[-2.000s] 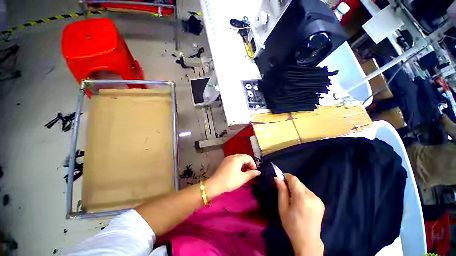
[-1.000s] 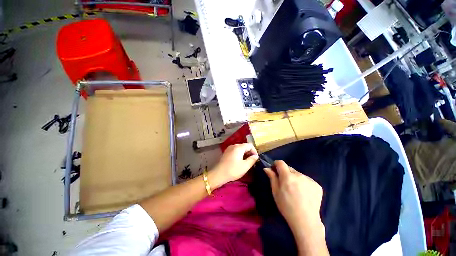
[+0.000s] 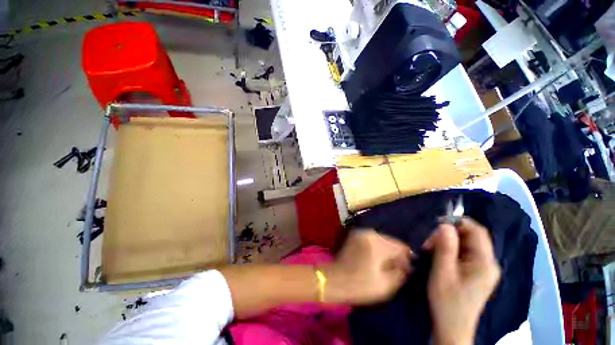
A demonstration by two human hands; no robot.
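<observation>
My right hand (image 3: 464, 276) is shut on small thread snips (image 3: 455, 210), whose silvery blades point up and look parted. My left hand (image 3: 377, 266) is blurred, just left of the right hand, over the black garment pieces (image 3: 502, 259). Its fingers are curled, but whether they hold cloth or a thread cannot be made out. The black cloth is heaped in front of me on the right. Magenta cloth (image 3: 290, 323) covers my lap under my left forearm.
A cardboard sheet (image 3: 418, 176) lies on the white table's edge (image 3: 297, 87). Behind it are cut black strips (image 3: 394, 122) and a black box-shaped unit (image 3: 398, 50). A framed cart (image 3: 168, 202) and red stool (image 3: 125, 60) stand left. A pale blue bin (image 3: 549, 269) is right.
Both hands have moved right over the black cloth, away from its left edge. The snips now point up, with their blades apart. The left hand has become blurred.
</observation>
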